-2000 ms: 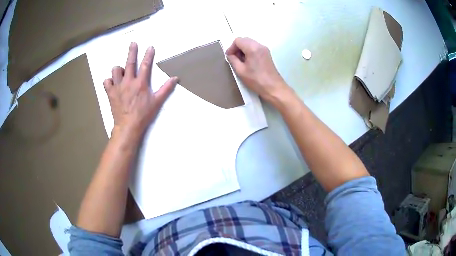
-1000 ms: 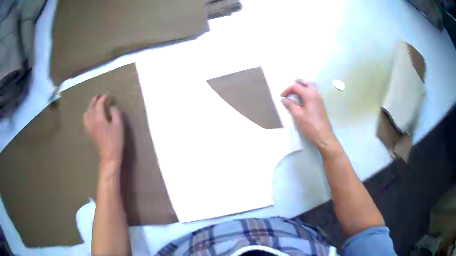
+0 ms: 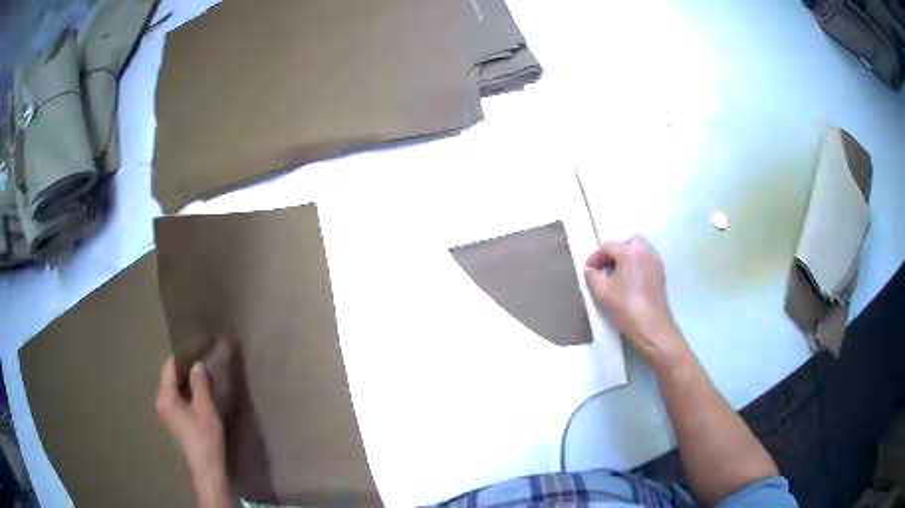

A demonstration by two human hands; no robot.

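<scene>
The white card template [image 3: 437, 397] lies on brown cloth in front of me, brown showing through its window [image 3: 536, 283]. My left hand [image 3: 193, 407], at the lower left, pinches the left edge of the upper brown panel [image 3: 278, 327] between thumb and fingers. That edge is drawn up and over, with another brown layer [image 3: 89, 357] under it. My right hand [image 3: 630, 293] is at the template's right edge, thumb and fingertips pinched together; the chalk is mostly hidden in them.
A stack of brown panels [image 3: 327, 89] lies beyond the template. Tied bundles [image 3: 60, 139] are at the far left. A small white disc [image 3: 719, 220] and a folded beige-brown packet [image 3: 834, 228] lie to the right. More dark cloth [image 3: 863, 35] is at the top right.
My left hand has left the template, moved onto the brown cloth and taken hold of the upper panel's edge, drawing it inward. My right hand stays beside the template. The view has shifted.
</scene>
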